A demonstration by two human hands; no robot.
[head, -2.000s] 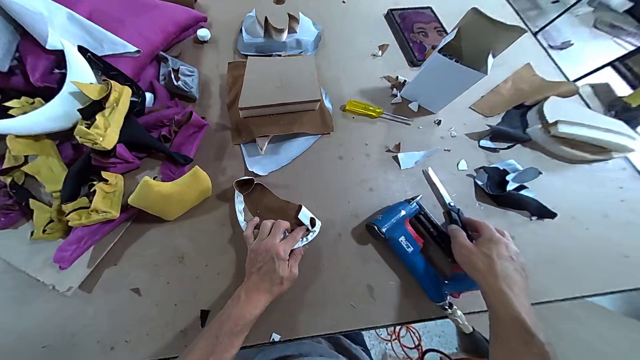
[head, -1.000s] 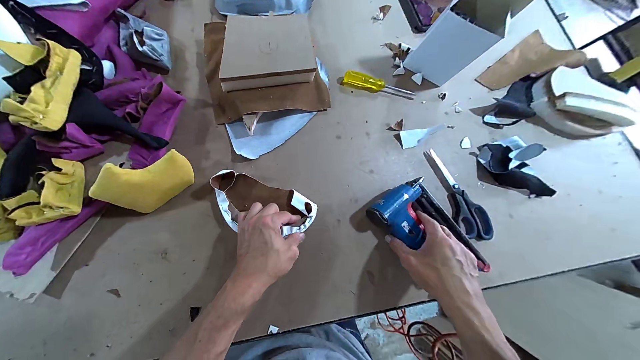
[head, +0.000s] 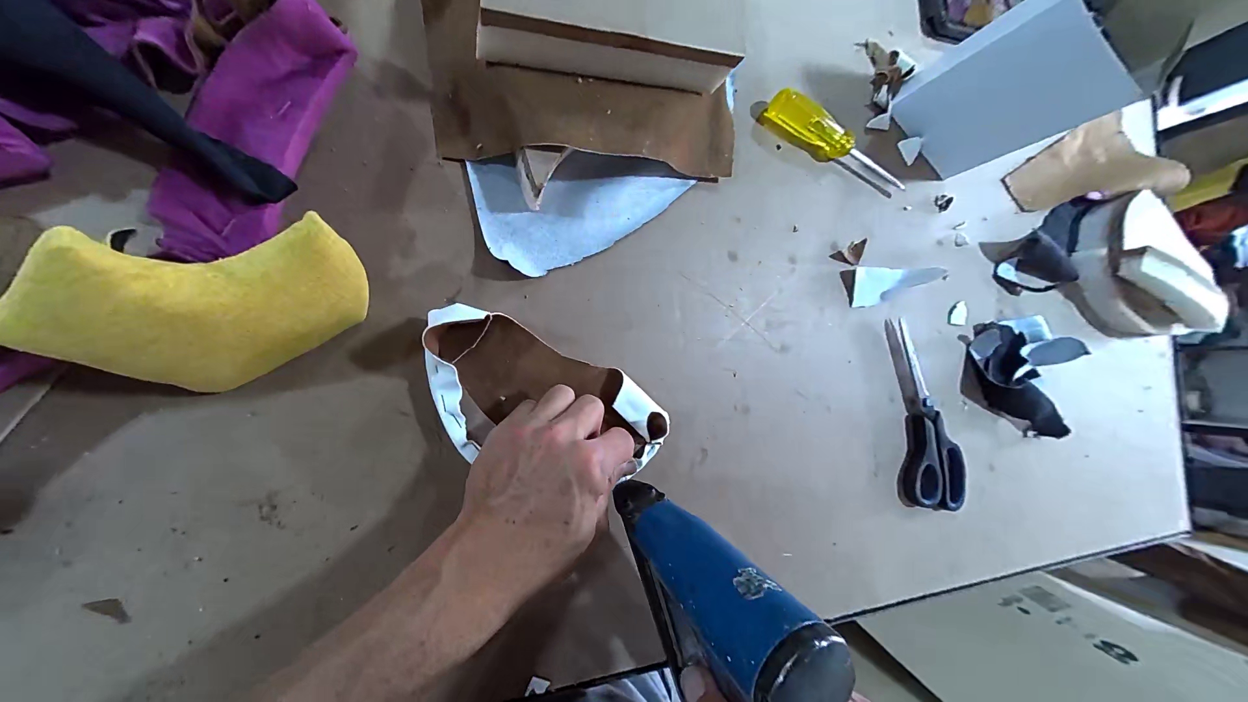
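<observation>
My left hand (head: 551,458) presses into a small curved piece (head: 444,385) with a white folded edge and a brown inside, its fingers curled over the near right rim. A blue pneumatic stapler (head: 721,585) has its black nose against that same rim, just right of my left fingers. My right hand (head: 704,685) is mostly hidden beneath and behind the stapler at the bottom edge; only bits of its fingers show around the tool. Scissors (head: 921,429) with dark handles lie on the table to the right.
Beyond the piece lie a block (head: 604,54) on brown sheet material (head: 585,117) and a pale blue piece (head: 575,219). A yellow-handled screwdriver (head: 809,125), a white box (head: 1014,88) and dark scraps (head: 1014,380) lie right. Yellow padded material (head: 195,302) and purple fabric (head: 263,107) are left.
Two seconds ago my right hand held the scissors; one second ago they lay on the table and it was on the stapler. The stapler has since moved left to the piece's rim.
</observation>
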